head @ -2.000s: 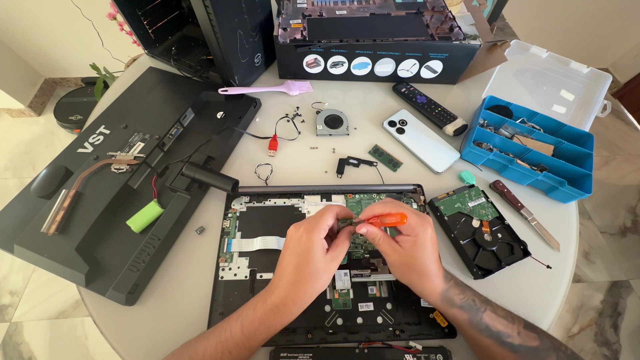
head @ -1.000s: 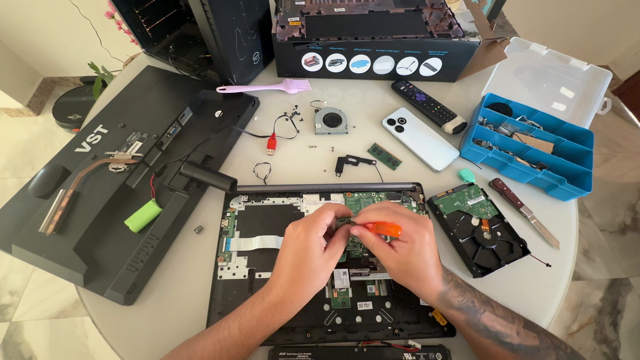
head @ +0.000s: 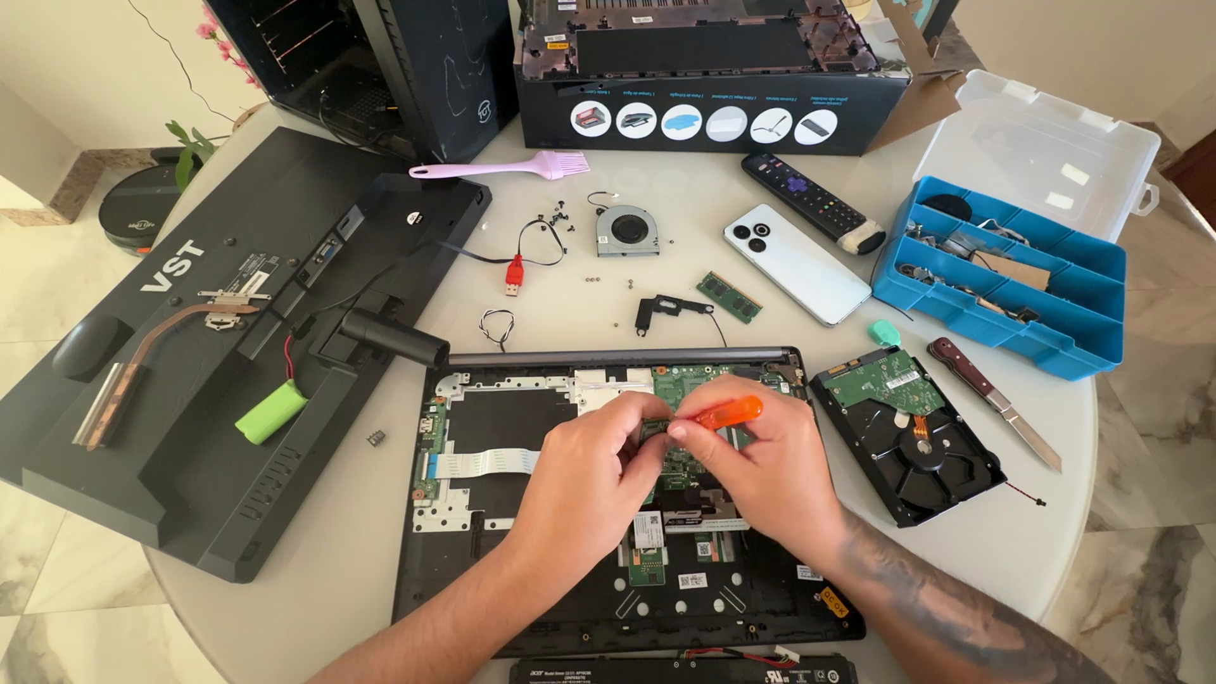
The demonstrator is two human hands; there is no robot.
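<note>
An opened laptop base [head: 532, 608] lies in front of me with its green motherboard [head: 679, 380] and a white ribbon cable [head: 489, 463] exposed. Over the board, my left hand [head: 598, 465] pinches a small dark part [head: 654, 429] between thumb and fingers; what it is cannot be told. My right hand [head: 760, 456] holds a screwdriver by its orange handle [head: 727, 413], close to my left fingertips. The screwdriver's tip is hidden by the fingers. Below the laptop lies a laptop battery [head: 608, 671].
A monitor [head: 218, 380] lies at left, bearing a copper heat pipe [head: 142, 361]. Beyond the laptop are a fan [head: 628, 231], a memory module [head: 729, 296], a speaker [head: 665, 309] and loose screws [head: 560, 217]. A hard drive [head: 912, 437], folding knife [head: 993, 399], phone [head: 796, 264] and blue organizer [head: 1007, 275] stand right.
The orange screwdriver handle has turned and shifted slightly within my right hand. Both hands stay over the laptop in nearly the same place.
</note>
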